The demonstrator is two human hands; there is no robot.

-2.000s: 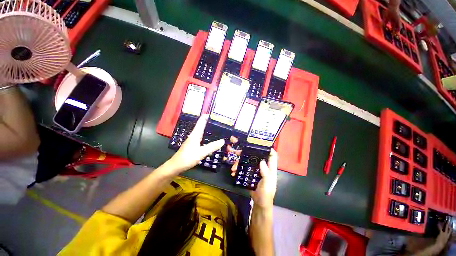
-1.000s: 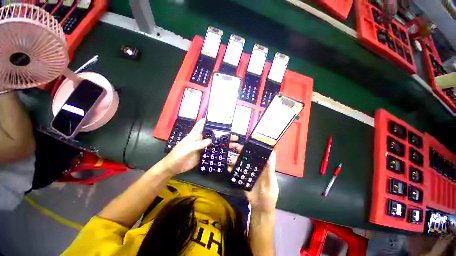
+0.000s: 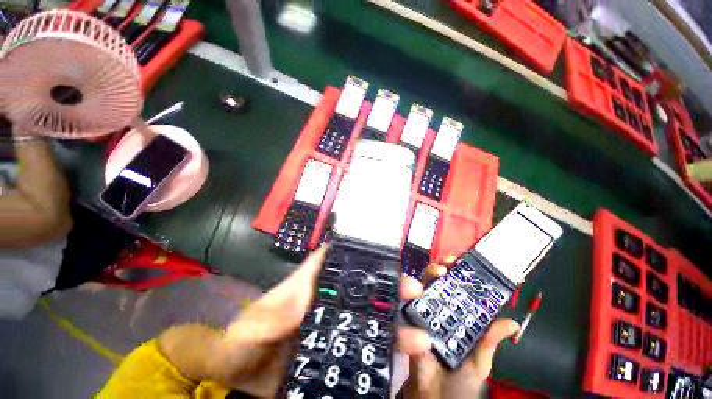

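My left hand (image 3: 269, 331) holds an open flip phone (image 3: 351, 312) close to the camera, its white screen lit above a black keypad with large white digits. My right hand (image 3: 449, 374) holds a second open flip phone (image 3: 461, 308), tilted to the right, with a lit white screen and a lit-looking keypad. Fingertips show between the two phones. Behind them, a red-orange phone tray (image 3: 473, 183) holds several open flip phones with white screens; the held left phone hides part of it.
A pink fan (image 3: 66, 93) and a smartphone (image 3: 144, 177) on its round base stand at left. A red and white marker (image 3: 528, 318) lies right of the right phone. A tray of closed phones (image 3: 597, 312) is at right. Another person's arm (image 3: 39, 195) is at left.
The left phone has come much closer to the camera. The right phone has moved right and away from it, now covering most of the red pen. The view has shifted slightly.
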